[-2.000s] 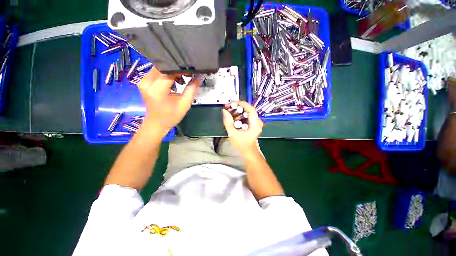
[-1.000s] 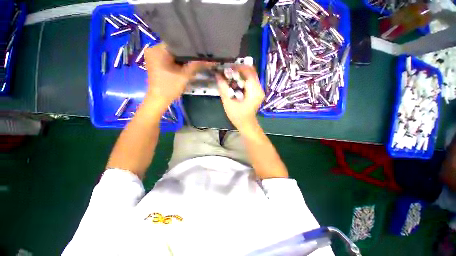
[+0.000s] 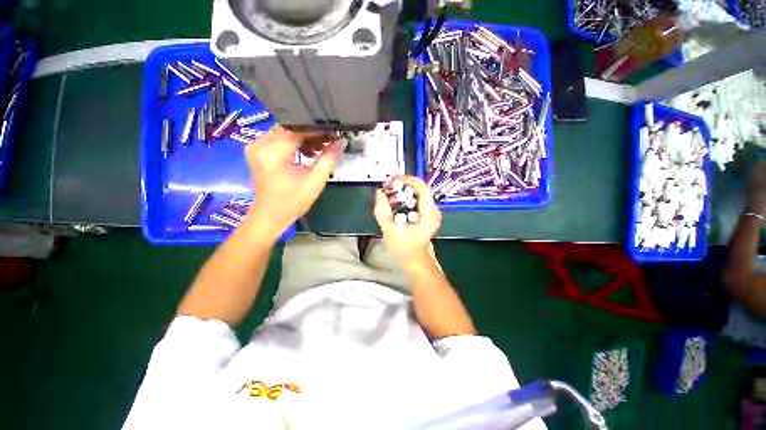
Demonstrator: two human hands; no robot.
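The grey press (image 3: 315,80) stands over the silver-white fixture plate (image 3: 378,155). My left hand (image 3: 285,172) is at the left end of the plate, under the press head, fingers bent towards the plate. Its fingertips are partly hidden by the press, and I cannot tell what they hold. My right hand (image 3: 409,214) is palm up in front of the plate's right end, cupped around several small white and dark end pieces (image 3: 403,200).
The left blue bin (image 3: 181,220) holds scattered metal tubes. The right blue bin (image 3: 548,159) is heaped with tubes. A black flat rectangle (image 3: 569,94) lies beside it. A smaller blue bin (image 3: 632,218) holds white parts. Another person's arm (image 3: 746,252) is at the right edge.
My right hand was at the plate beside my left hand a second ago; it has moved back towards me, still holding the end pieces. My left hand stays by the plate. The camera view has shifted.
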